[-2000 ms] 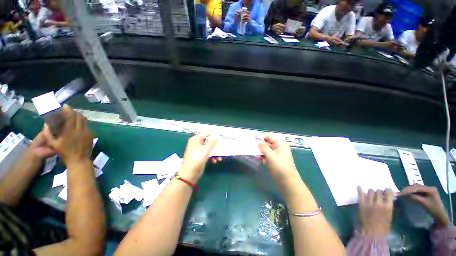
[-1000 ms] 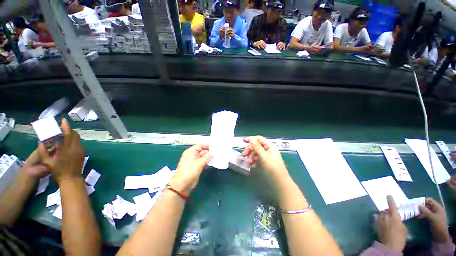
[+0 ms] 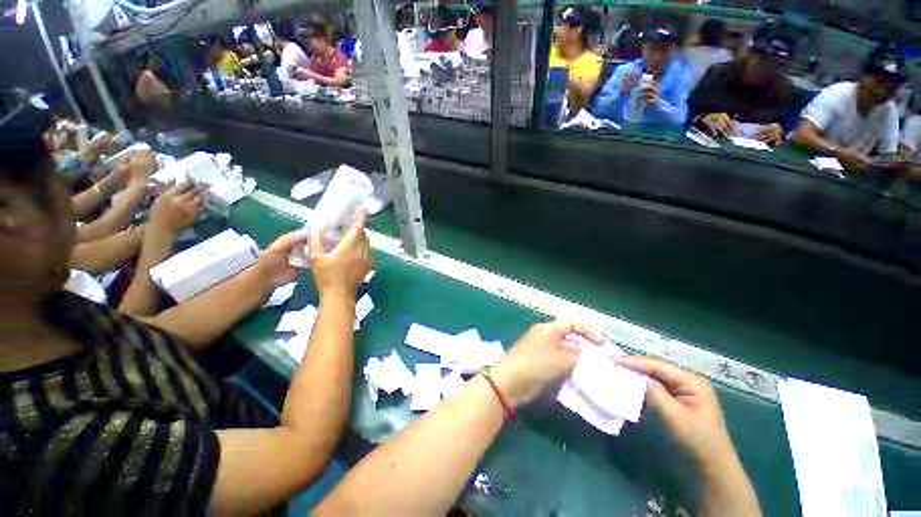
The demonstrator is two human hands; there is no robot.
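Observation:
My left hand (image 3: 555,355), with a red string at the wrist, grips the upper left edge of a folded white paper piece (image 3: 604,386). My right hand (image 3: 672,389) pinches the same piece at its upper right, thumb and fingers on its edge. The piece is held over the green bench, with two layers hanging below the fingers. Several loose white paper slips (image 3: 444,348) lie on the bench to the left of my hands.
A pale metal rail (image 3: 505,295) with a grey upright (image 3: 392,131) separates the bench from the dark green belt (image 3: 626,247). A worker in a striped top (image 3: 131,404) holds a white carton (image 3: 338,207) at left. White sheets (image 3: 833,444) lie at right.
The view has turned left. The white piece, upright and long a second ago, is now folded shorter and lower between both hands. The left neighbour's carton is raised.

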